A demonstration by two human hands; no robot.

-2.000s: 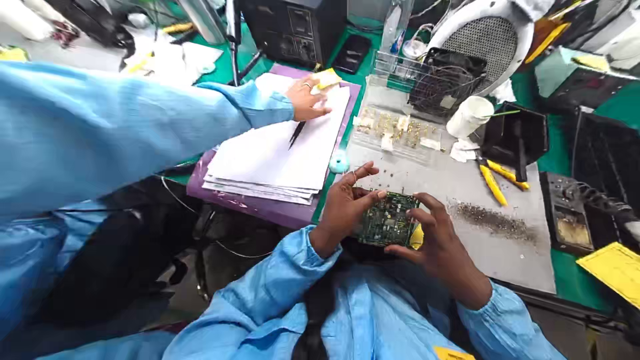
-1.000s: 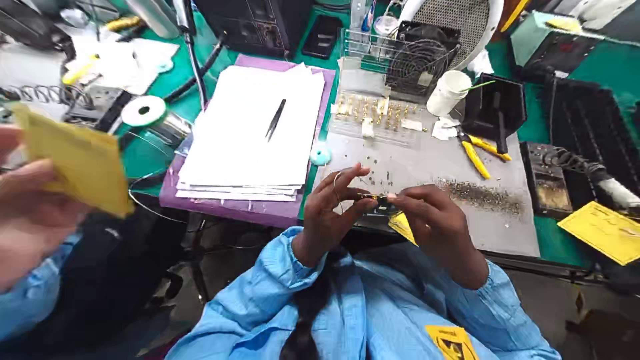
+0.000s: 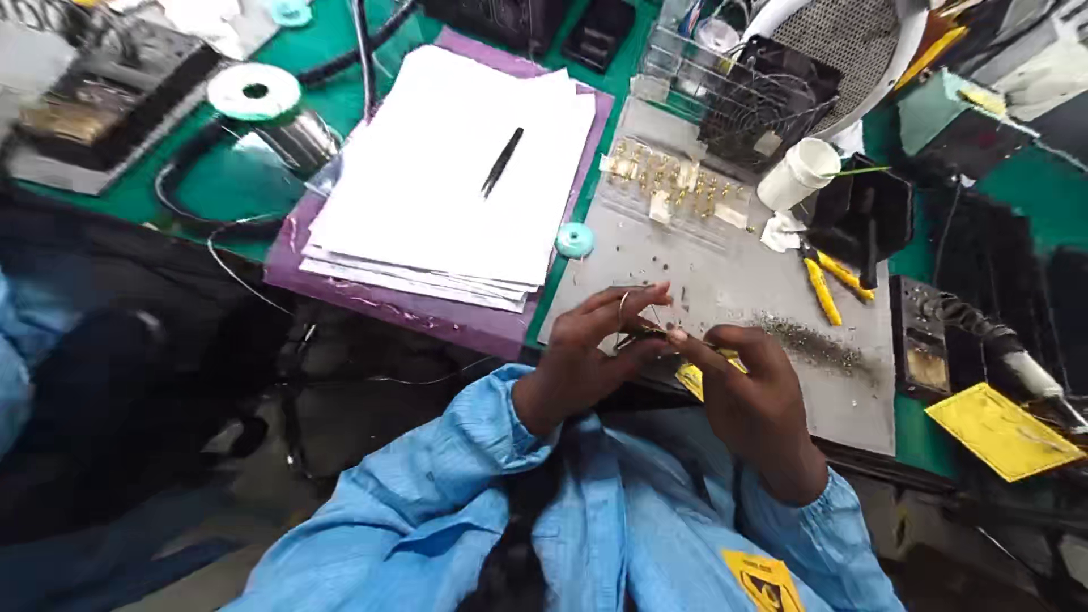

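Between my two hands, over the near edge of a grey mat (image 3: 858,408), a circuit board (image 3: 648,333) is held nearly edge-on, so little of its face shows. My left hand (image 3: 595,348) grips its left side, a ring on one finger. The fingertips of my right hand (image 3: 756,399) touch its right side. Clipped component leads (image 3: 807,342) lie scattered on the mat beyond my right hand. Yellow-handled cutters (image 3: 829,285) rest farther back, and a clear tray of small brass-coloured parts (image 3: 680,183) sits behind the board.
Left of the mat, a paper stack (image 3: 450,187) with black tweezers (image 3: 502,161) lies on a purple sheet. A solder spool (image 3: 285,115) stands farther left. White cup (image 3: 797,174), black bin (image 3: 858,212), wire basket (image 3: 680,59) and soldering iron holder (image 3: 926,340) surround the mat's back and right.
The board was face-up two seconds ago and now shows edge-on. The co-worker's arm, first over the papers, then a hand holding a yellow piece at the left, has withdrawn; only some blue cloth remains there.
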